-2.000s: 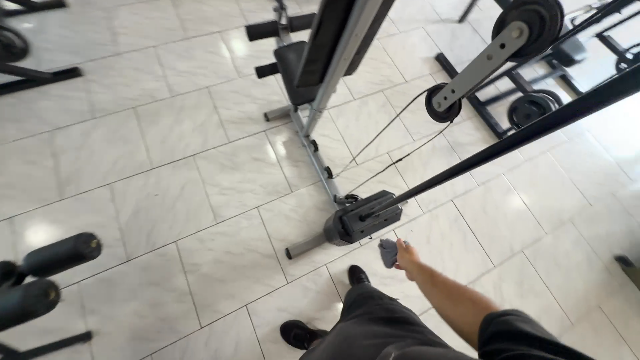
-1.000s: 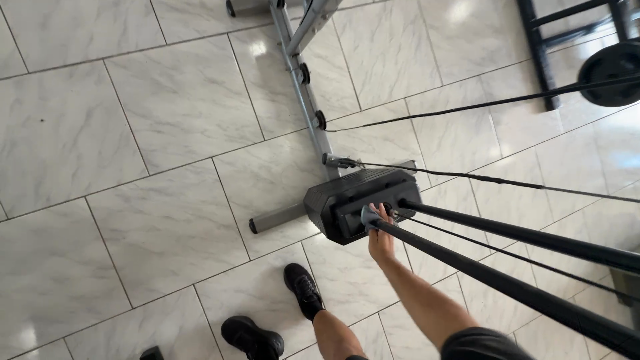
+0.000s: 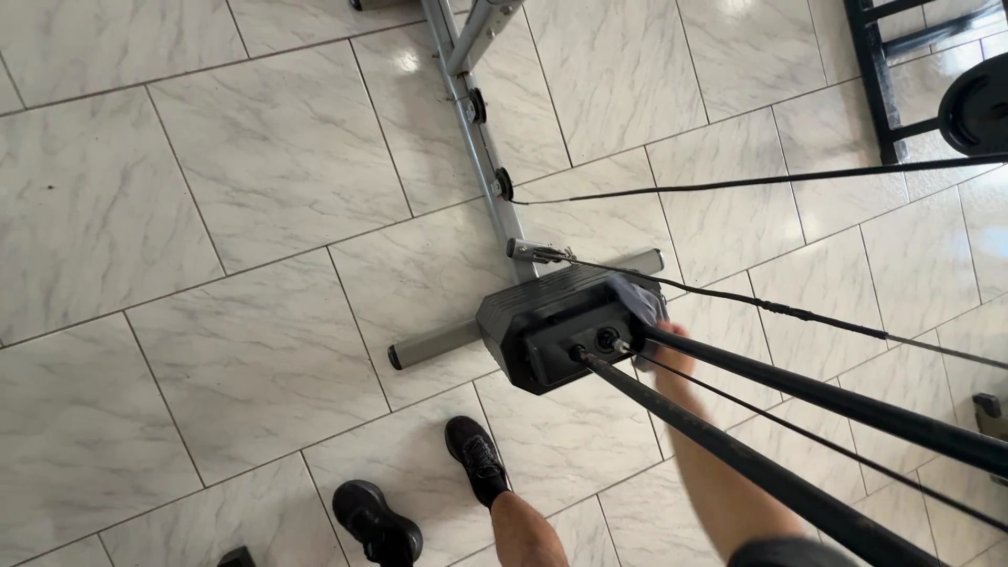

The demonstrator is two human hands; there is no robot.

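My right hand (image 3: 671, 350) is at the right end of a black weight stack (image 3: 543, 331), closed on a grey cloth (image 3: 636, 301) that lies against the stack's top and edge. Part of the hand is hidden behind a black guide rod (image 3: 732, 365). A second guide rod (image 3: 709, 449) rises from the stack's top plate, and a thin cable (image 3: 756, 409) runs up between the two from a fitting at the centre. The cloth is blurred. My left hand is out of view.
A grey steel base frame (image 3: 482, 157) with small black pulleys (image 3: 502, 183) runs away from the stack. A slack black cable (image 3: 756, 303) crosses to the right. A black rack (image 3: 872, 87) with a weight plate (image 3: 980, 106) stands at upper right. My black shoes (image 3: 476, 457) are on the tiled floor.
Two seconds ago my right hand held the cloth beside the stack; one second ago it was on the top plate near the rods. Now it is at the right end. The view has moved closer.
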